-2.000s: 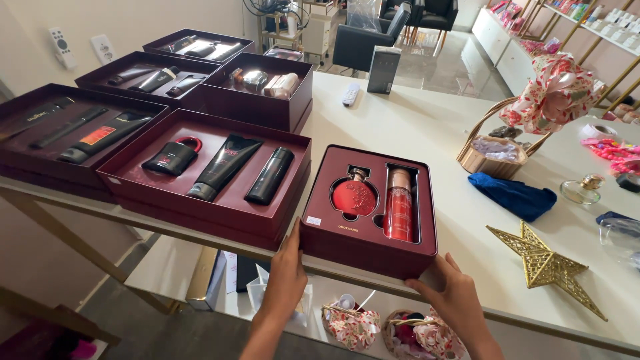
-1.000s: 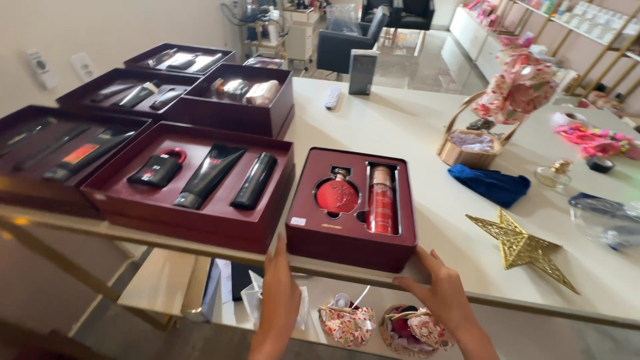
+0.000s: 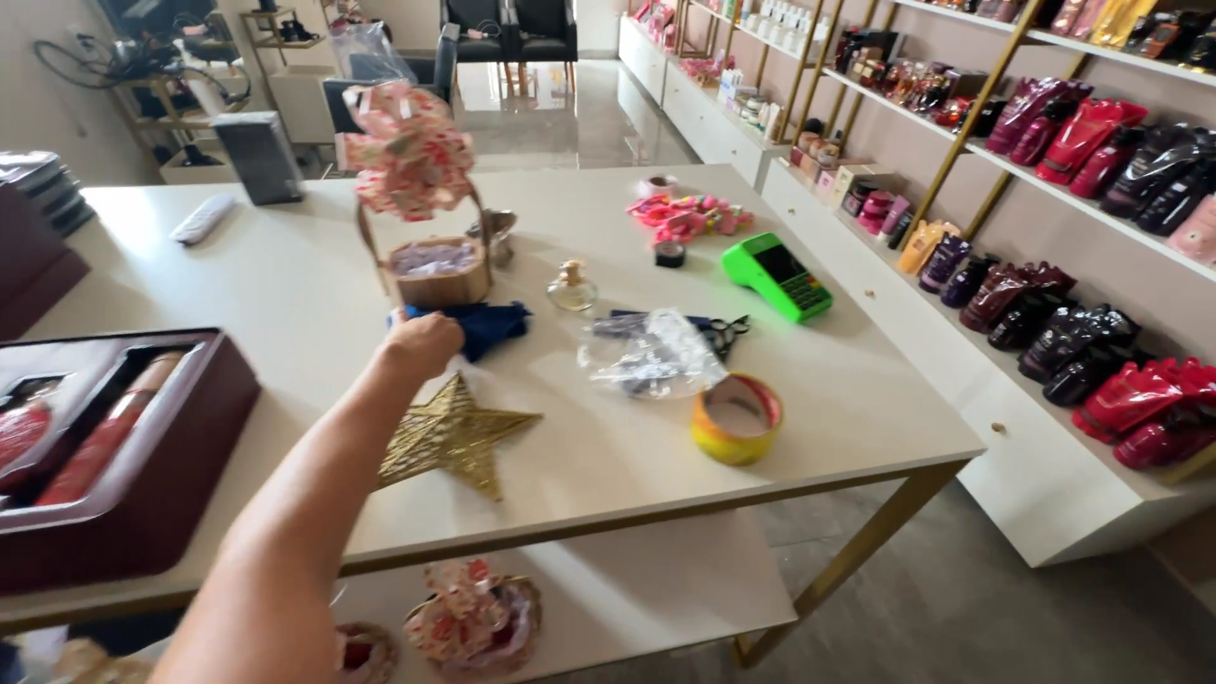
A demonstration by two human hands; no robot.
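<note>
My right hand reaches across the white table, its fingers closed on the left end of a dark blue cloth. The cloth lies just in front of a small wooden basket with a floral bow on its handle. A gold wire star lies nearer the front edge, partly behind my forearm. At the left, cut by the frame, stands a dark red gift box with a red bottle in it. My left hand is out of view.
Right of the cloth are a glass perfume bottle, crumpled clear plastic by scissors, a yellow tape roll and a green card terminal. A remote lies farther back. Floral baskets sit on the lower shelf.
My right hand has left the box's front right corner and is now on the blue cloth. My left hand, earlier at the box's front left corner, is out of view. The view has turned right.
</note>
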